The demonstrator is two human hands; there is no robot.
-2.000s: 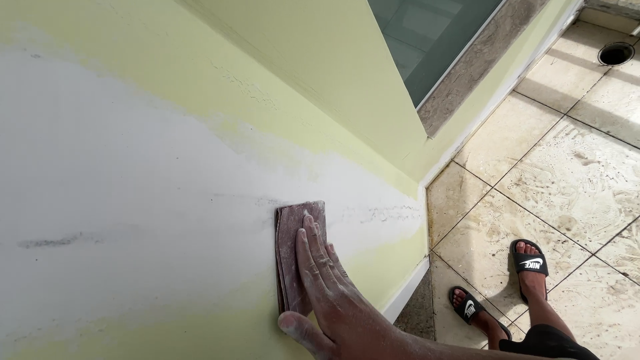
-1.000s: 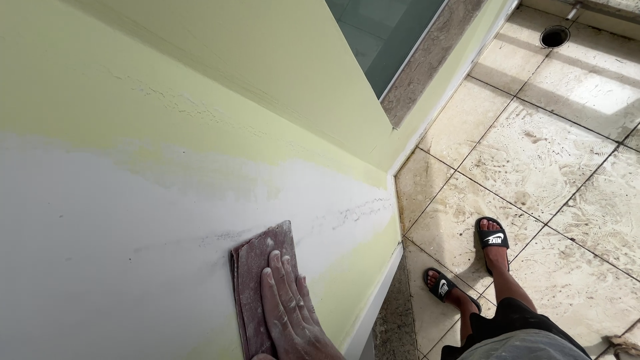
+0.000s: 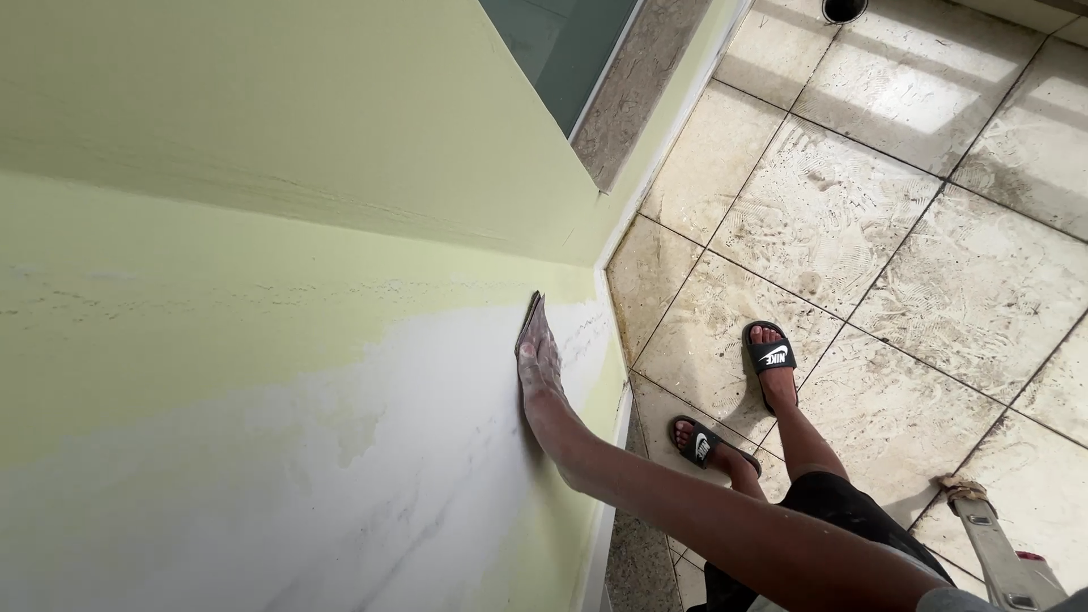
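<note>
My right hand (image 3: pixel 541 357), coated with pale dust, presses a folded dark sanding sheet (image 3: pixel 531 321) against the wall. Only the edge of the sheet shows past the fingers. Hand and sheet are at the upper right part of a white patch (image 3: pixel 408 442) on the yellow-green wall (image 3: pixel 255 280), close to the wall's corner. Rough marks run across the yellow paint to the left and across the white area beside the hand. My left hand is out of view.
A stone sill (image 3: pixel 637 93) borders a glass pane above the corner. White-smeared floor tiles (image 3: pixel 816 204) lie at the right, with a round drain hole (image 3: pixel 844 8). My feet in black slides (image 3: pixel 769 347) stand there. A metal leg with a wrapped end (image 3: pixel 990 535) is at the lower right.
My right hand has moved with the sanding sheet along the wall toward the corner and the patch's upper edge. The view has shifted, and the metal leg has come into sight.
</note>
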